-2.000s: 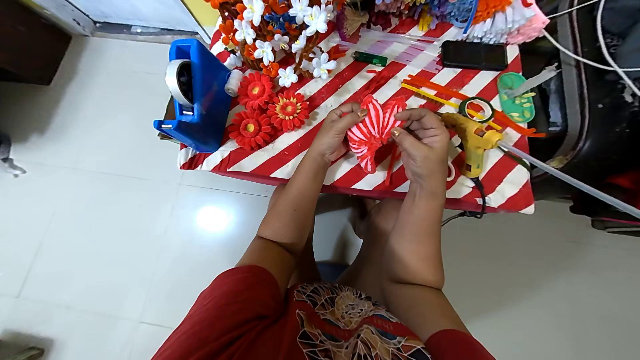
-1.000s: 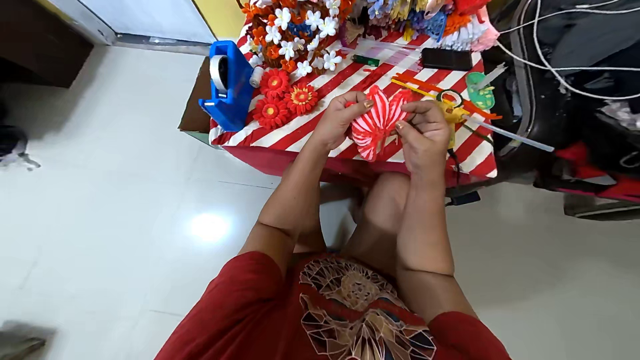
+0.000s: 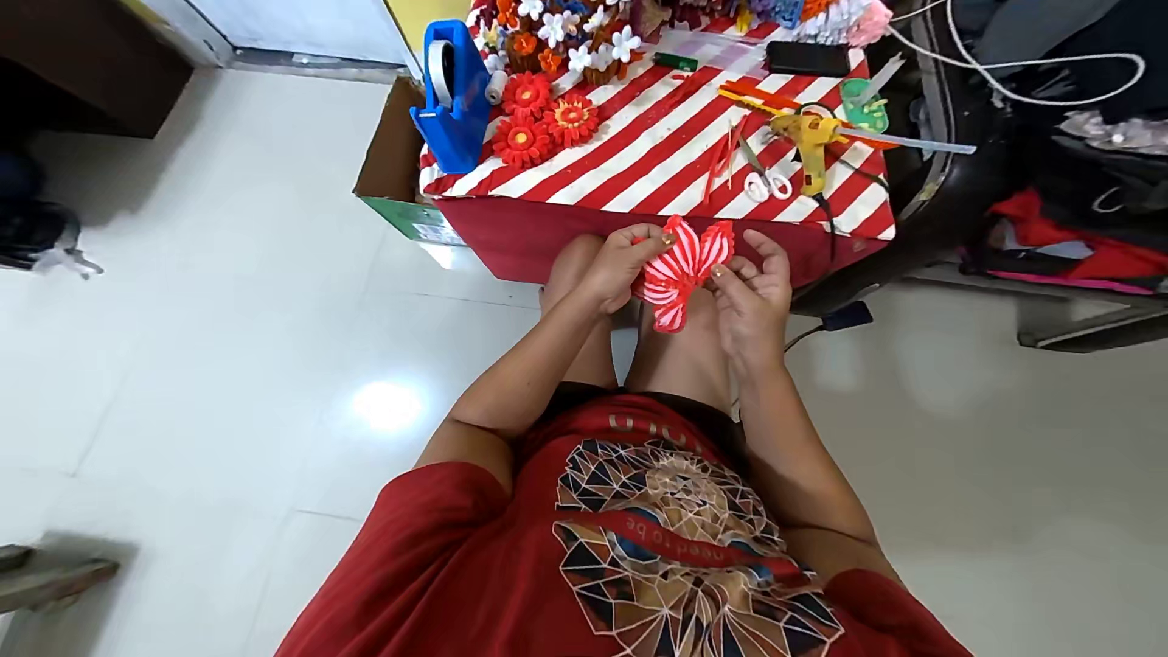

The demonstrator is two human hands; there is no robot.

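Observation:
Over my knees, just off the table's near edge, a red and white striped craft flower (image 3: 673, 272) is held between my two hands. My left hand (image 3: 625, 265) pinches its upper left petal between thumb and fingers. At its right side my right hand (image 3: 756, 290) grips a petal, with the other fingers raised. On the striped tablecloth (image 3: 630, 151) beyond lie scissors with white handles (image 3: 766, 182), thin red strips (image 3: 721, 162) and a yellow glue gun (image 3: 808, 146) with a clear glue stick.
A blue tape dispenser (image 3: 453, 105) stands at the table's left end beside red flowers (image 3: 547, 123). A black phone (image 3: 808, 58), a green dish (image 3: 863, 105) and pipe-cleaner flowers (image 3: 566, 32) are farther back. An open cardboard box (image 3: 388, 155) sits on the floor at left.
My hands and the flower have come back from over the tabletop to above my knees. The scissors and thin red strips now show uncovered. The view has shifted.

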